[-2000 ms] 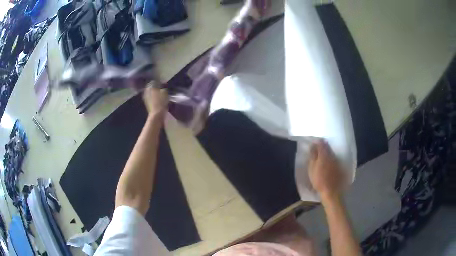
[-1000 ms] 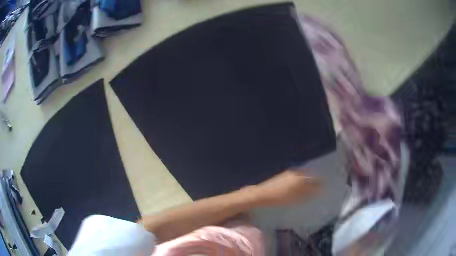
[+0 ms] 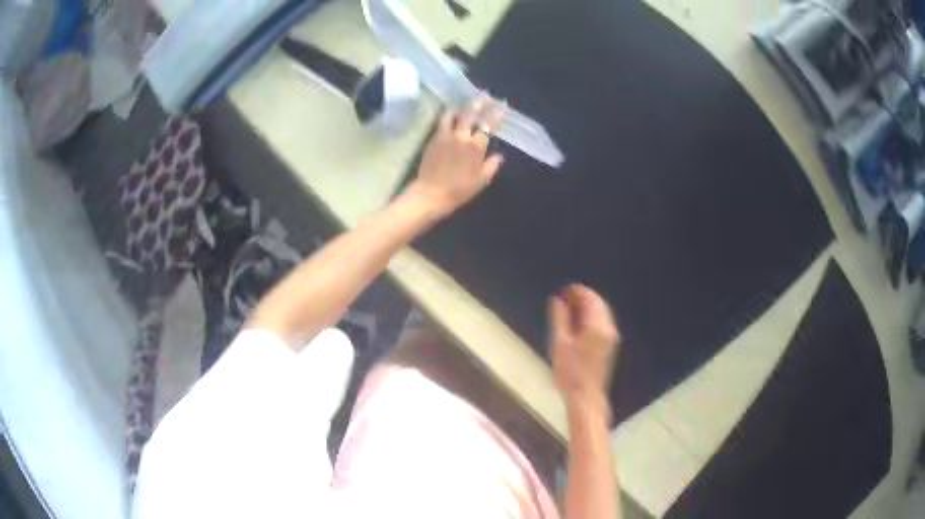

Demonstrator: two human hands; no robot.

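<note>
A large dark panel (image 3: 649,193) lies flat, and a second dark panel (image 3: 801,405) lies at the lower right with a wedge of table between them. My left hand (image 3: 458,160) is at the near-left edge of the large panel, with its fingers closed on a pale white strip (image 3: 431,66). The strip's pointed end lies over the dark cloth. My right hand (image 3: 585,340) is over the panel's near edge, blurred, with fingers curled and nothing visible in it.
A curled white piece (image 3: 390,93) and a dark strip (image 3: 323,66) lie left of my left hand. Folded pale blue panels (image 3: 228,46) are at the upper left. Grey and blue bundles (image 3: 842,91) are at the far right. Spotted cloth (image 3: 164,193) and scraps are below the table edge (image 3: 477,329).
The view has turned left. My left hand has moved from the panel's near edge to the white strip. My right hand has come into clear view. The purple print and white sheet are out of view.
</note>
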